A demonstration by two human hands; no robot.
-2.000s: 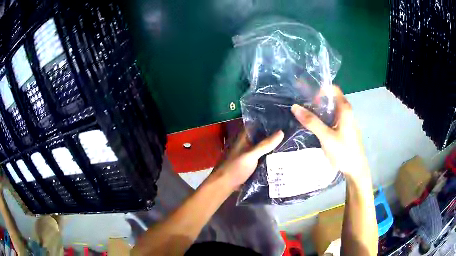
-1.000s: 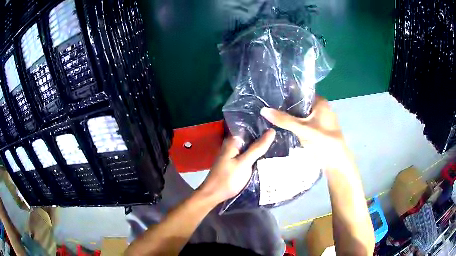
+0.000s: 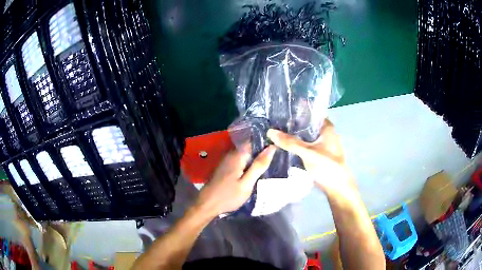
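Note:
A clear crinkled plastic bag (image 3: 288, 79) with a white label is held over the front edge of the green mat (image 3: 375, 58). Its open end points away from me. My left hand (image 3: 230, 176) grips the bag's lower left side and my right hand (image 3: 320, 155) grips its right side. The two thumbs nearly meet on the bag. Dark small parts show inside. A loose pile of small black parts (image 3: 285, 23) lies on the mat beyond the bag's mouth. The fingers under the bag are hidden.
Stacked blister trays (image 3: 150, 126) stand at left, with front housings (image 3: 113, 145) in the top tray's pockets. Another black tray stack (image 3: 449, 63) stands at right. A red piece (image 3: 203, 169) lies at the bench edge. A blue stool (image 3: 396, 232) and cardboard box (image 3: 438, 195) are on the floor. A person is partly visible at lower left.
The pile of black parts on the mat has appeared and grown beyond the bag's mouth. The bag and both hands have moved left and a little nearer to me, and the label end is more crumpled.

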